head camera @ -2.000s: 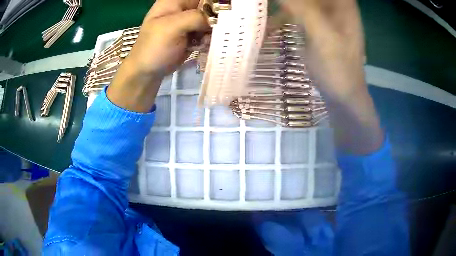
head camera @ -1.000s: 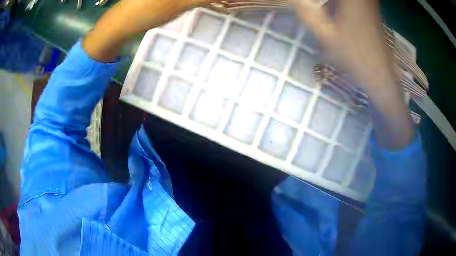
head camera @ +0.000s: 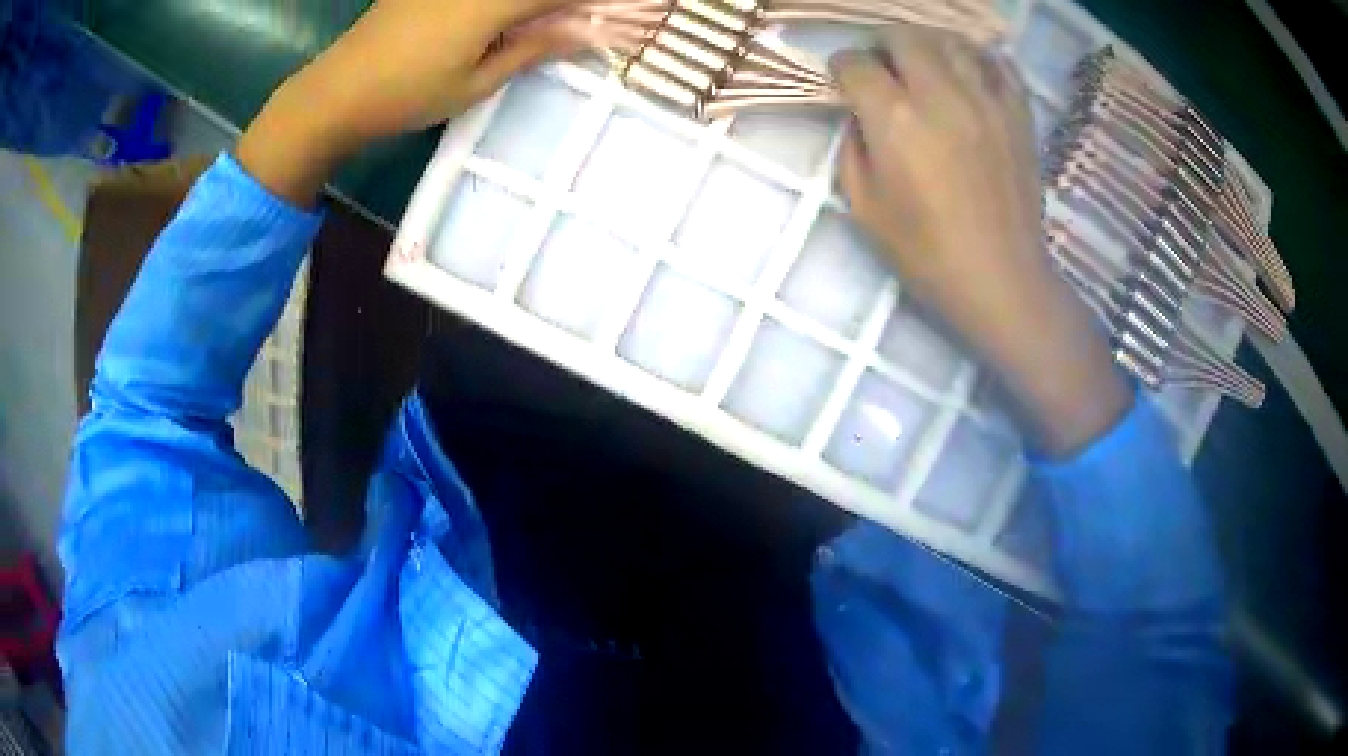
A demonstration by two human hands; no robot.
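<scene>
A bunch of wristwatches [head camera: 695, 56] with pale pink straps and shiny metal cases lies side by side over the far left part of the white grid tray [head camera: 710, 408]. My left hand [head camera: 407, 74] is at the left strap ends, its fingers partly cut off by the top edge. My right hand [head camera: 939, 163], slightly blurred, has bent fingers closed at the right strap ends. Its fingertips are partly hidden. More watches lie in overlapping rows on the tray's right part, beyond my right forearm. The tray lies tilted in view, its near pockets empty.
The green bench [head camera: 222, 52] shows beyond the tray, with a pale rail [head camera: 1301, 369] at the right. An open brown carton [head camera: 141, 251] with white grid trays [head camera: 274, 399] inside stands low at the left. A red object [head camera: 27, 609] is at the left edge.
The view has turned, so the tray looks slanted. The watch bunch earlier held up in my hands now lies low over the tray. My right hand has moved left from the right-hand rows.
</scene>
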